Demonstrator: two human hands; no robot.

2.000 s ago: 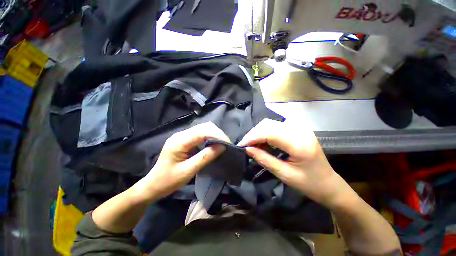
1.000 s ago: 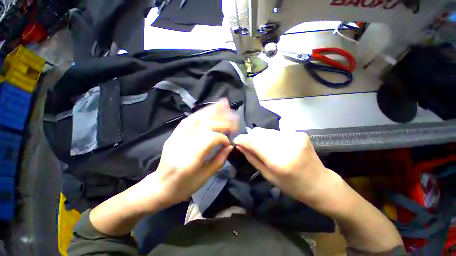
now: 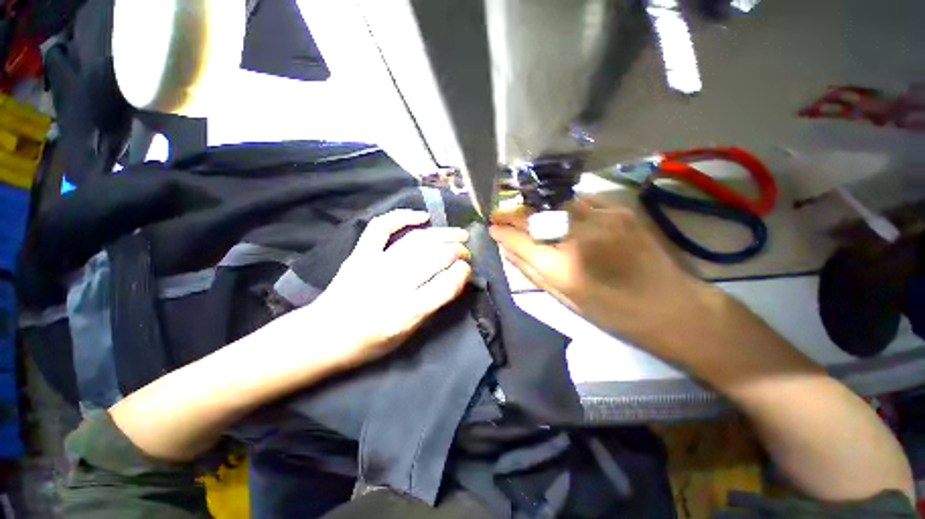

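Observation:
The dark garment (image 3: 213, 228) lies left of the needle and hangs over the table's front edge, with grey seam bands and a lighter grey patch at its left. My left hand (image 3: 390, 284) lies flat on it, fingers bent, fingertips just left of the needle area. My right hand (image 3: 598, 253) is at the needle, thumb and index finger pinching the garment's edge close under the machine head. A white foot-like part (image 3: 549, 225) overlaps my right hand. The needle itself is hidden behind the blurred machine head (image 3: 568, 91).
Scissors with red and dark blue handle loops (image 3: 707, 203) lie right of my right hand. A black round base (image 3: 870, 294) stands farther right. A measuring tape (image 3: 659, 402) runs along the front edge. A white rounded form (image 3: 162, 51) is at the upper left.
Both hands have moved from in front of the table up to the needle area. They have parted, and the left now lies on the cloth. The view has moved closer to the machine head.

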